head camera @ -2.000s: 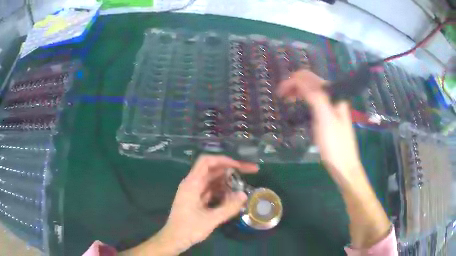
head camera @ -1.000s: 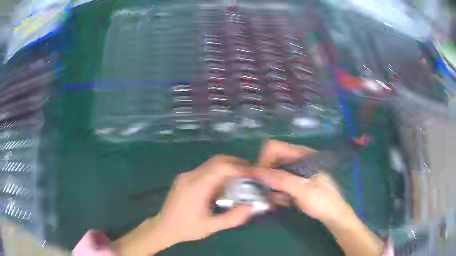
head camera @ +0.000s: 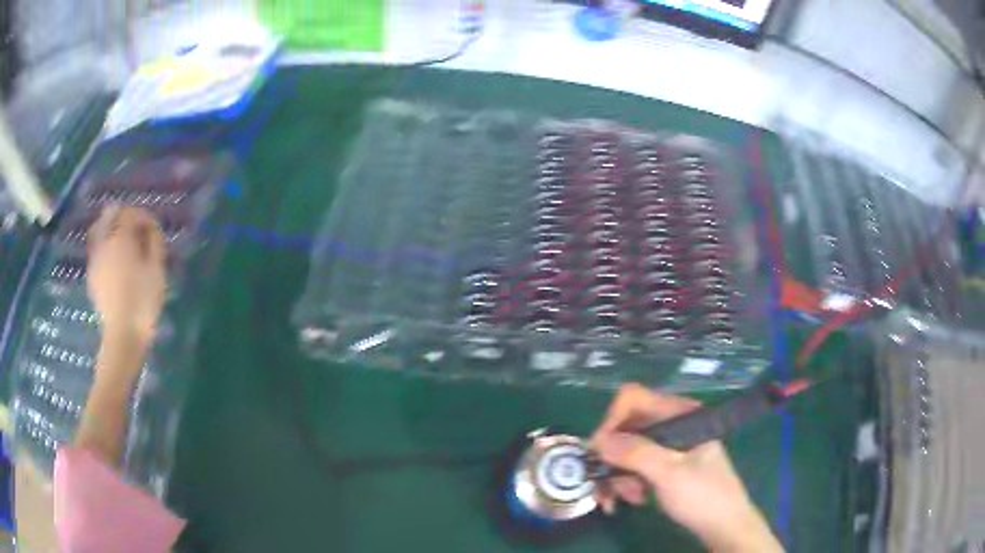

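Note:
My right hand (head camera: 659,454) holds the thick black handle of the probe (head camera: 724,419) like a pen, at the right edge of the round metal fixture (head camera: 562,473). The fixture has a silvery rim and pale concentric rings on top. The probe tip is partly hidden by my fingers. My left hand (head camera: 127,265) is over the dark reddish rows of the left-hand blister tray (head camera: 162,378). It is blurred, and I cannot tell whether its fingers hold anything. The main blister tray (head camera: 432,362) lies beyond the fixture, with disc rows on its right part.
A red cable (head camera: 810,344) runs from the probe to the upper right. The rear-right blister tray (head camera: 805,184) and right-hand blister tray (head camera: 896,432) line the right side. Papers on a blue-yellow holder (head camera: 194,81) stand back left. A monitor (head camera: 718,16) shows at the back.
My left hand has left the fixture and moved far left to the left-hand tray. My right hand stays near the fixture with the probe. The view has shifted, showing the monitor.

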